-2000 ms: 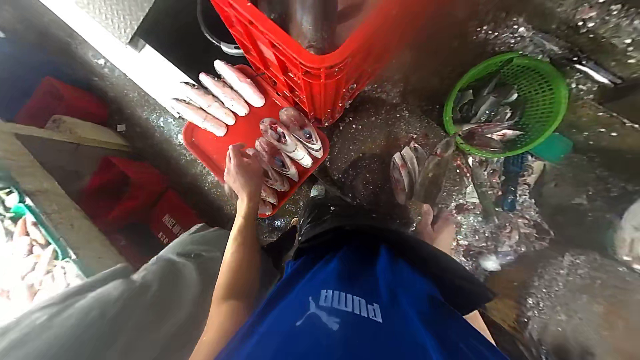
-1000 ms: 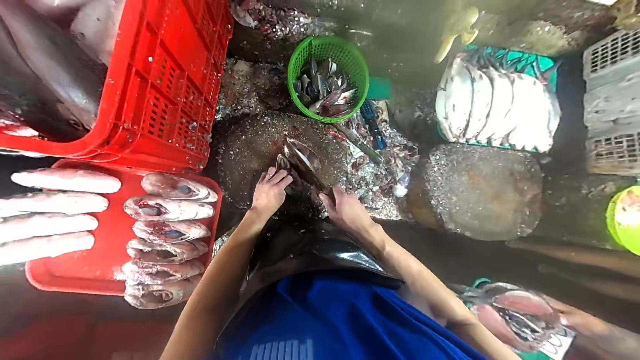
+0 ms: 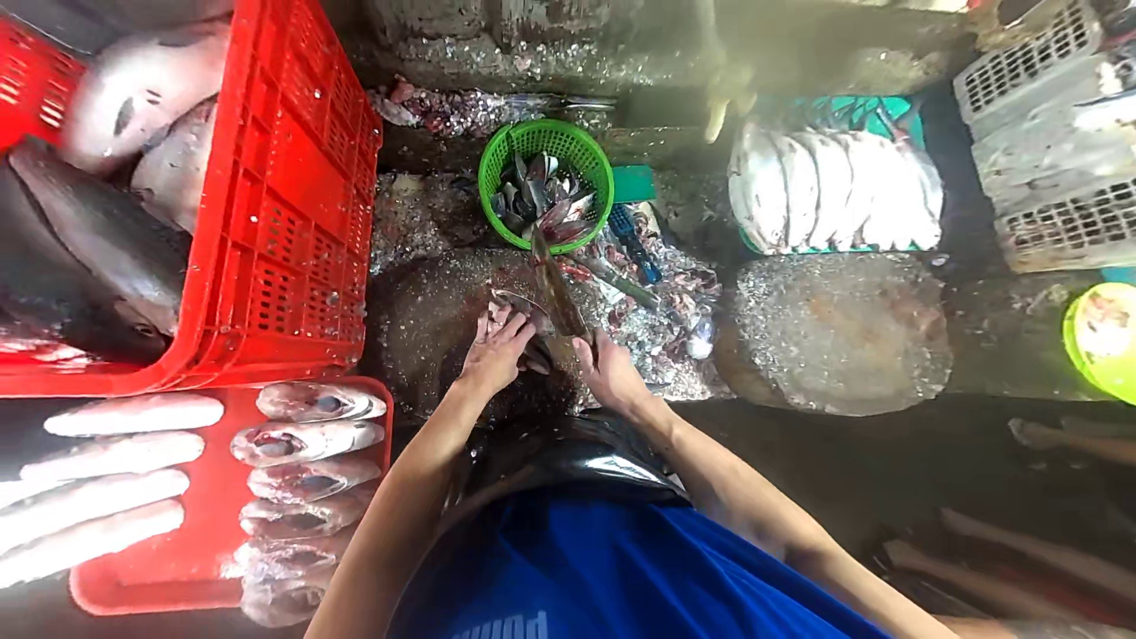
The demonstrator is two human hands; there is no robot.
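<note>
My left hand (image 3: 497, 349) rests on a piece of fish (image 3: 517, 304) on a round, wet chopping block (image 3: 426, 311), its fingers closed over it. My right hand (image 3: 612, 368) grips the handle of a broad-bladed knife (image 3: 559, 288), whose blade points away from me, toward a green round basket (image 3: 607, 169) with cut fish pieces. Blade and fish lie side by side; whether they touch is unclear. At the left, a red tray (image 3: 209, 541) holds several cut fish pieces (image 3: 306, 442) and pale fish bodies (image 3: 133, 414).
A red crate (image 3: 306, 213) with large fish stands at the left. Fish scraps (image 3: 674, 355) and a blue-handled tool (image 3: 635, 244) lie right of the block. Farther right are white fish (image 3: 834, 191) on a green tray, another block (image 3: 843, 333), a grey crate (image 3: 1065, 222) and a yellow-green basket (image 3: 1105, 342).
My left hand has left the fish pieces on the red tray, where it was two seconds ago, and now is on the block beside the knife. The view has swung strongly.
</note>
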